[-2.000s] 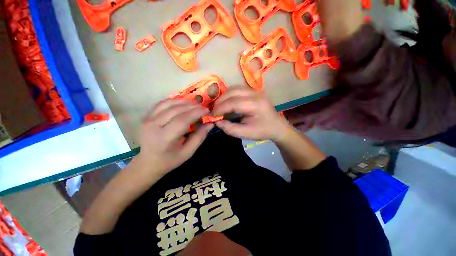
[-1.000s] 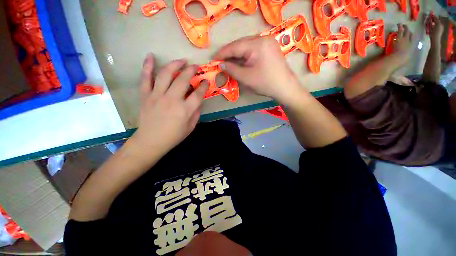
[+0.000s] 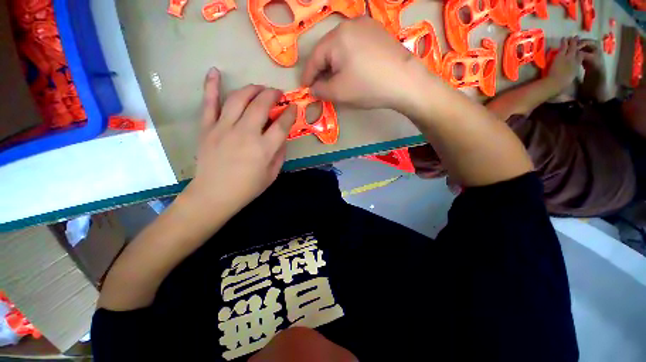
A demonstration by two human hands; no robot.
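Observation:
An orange controller housing (image 3: 322, 121) lies on the tan bench covering near the bench's front edge. My left hand (image 3: 241, 138) rests over its left part, with fingers pressing on it and the thumb side spread out to the left. My right hand (image 3: 354, 67) is at the housing's top edge, with thumb and fingertips pinched together there. Whether a small part is between those fingertips is hidden. Part of the housing is covered by my left fingers.
Several more housings (image 3: 473, 69) lie behind and to the right. Small orange parts (image 3: 218, 9) lie at the back left. A blue tray (image 3: 95, 120) of orange parts stands left. Another person's hand (image 3: 564, 62) is at the right. A cardboard carton (image 3: 49, 283) is below the bench edge.
My hands have moved from holding a small orange part above the front edge to working on the housing. In the last second my right hand has lifted slightly and its forearm has swung right.

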